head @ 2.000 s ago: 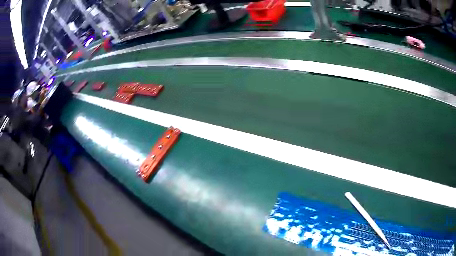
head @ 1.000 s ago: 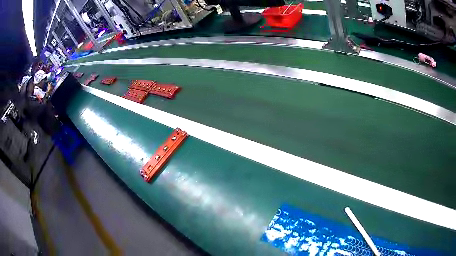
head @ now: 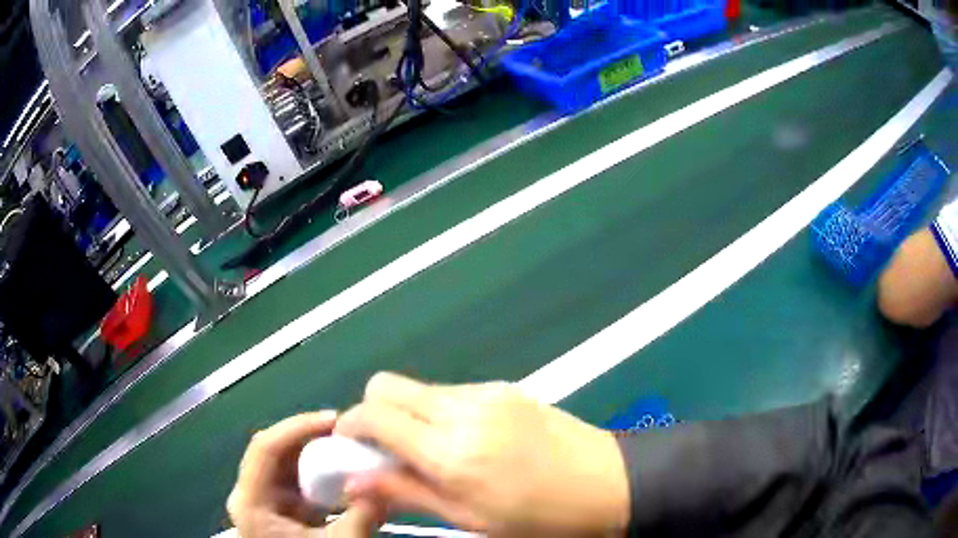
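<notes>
My right hand (head: 504, 452), in a dark sleeve, and my left hand (head: 275, 468) meet low in the picture. Their fingers are closed around a small white rounded object (head: 341, 470), blurred and partly covered by the fingers. I cannot tell what it is. A piece of blue film with pale rings (head: 646, 415) lies on the green surface, mostly hidden behind my right forearm. A thin white line shows at the bottom edge under my hands; I cannot tell what it is.
A blue basket (head: 872, 226) stands at the right beside another person's bare arm (head: 916, 278). Blue bins (head: 583, 63), a pink item (head: 360, 194), a metal post, cables and a white machine housing (head: 215, 100) line the far side. A red bin (head: 128, 315) is at left.
The view has swung to the right. My two hands have come into the picture with the white object. The red bars on the near surface have left view, and the blue basket and person's arm now show.
</notes>
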